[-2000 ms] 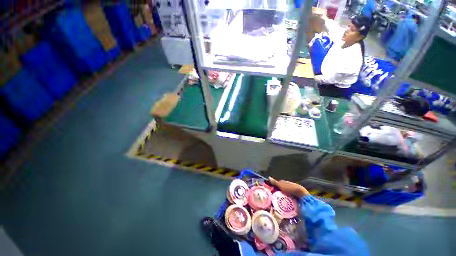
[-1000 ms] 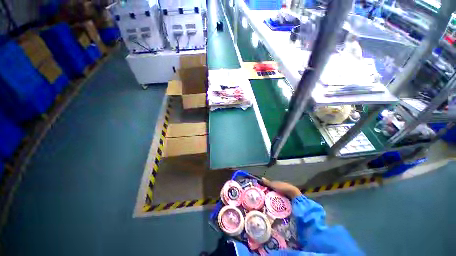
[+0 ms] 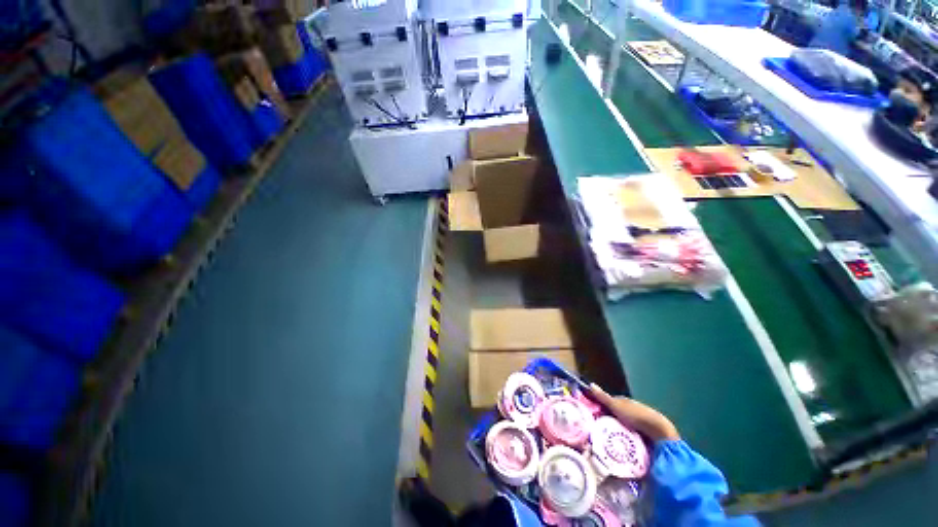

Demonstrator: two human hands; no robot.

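A blue-rimmed parts tray point(image 3: 479, 445) is carried at the bottom of the view, filled with several round housings in pink and white. A cream disc point(image 3: 567, 481) lies near its front, and a pink grille cover point(image 3: 619, 447) with slots lies at its right. My right hand point(image 3: 636, 414) grips the tray's far right edge, fingers partly hidden behind the rim; the sleeve is blue. My left hand is not visible; a dark shape shows at the bottom edge left of the tray.
A green bench point(image 3: 679, 355) runs along the right, with a plastic-wrapped bundle point(image 3: 654, 235) on it. Open cartons point(image 3: 504, 192) and a flat carton point(image 3: 521, 335) stand beside it. Yellow-black tape point(image 3: 432, 350) edges the aisle point(image 3: 278, 340). Blue bins point(image 3: 98, 170) line the left. White machines point(image 3: 475, 70) stand ahead.
The view has turned and moved forward along the aisle. The bench corner and cartons are now nearer, and the person at the bench has left the view. The tray stays held in my right hand.
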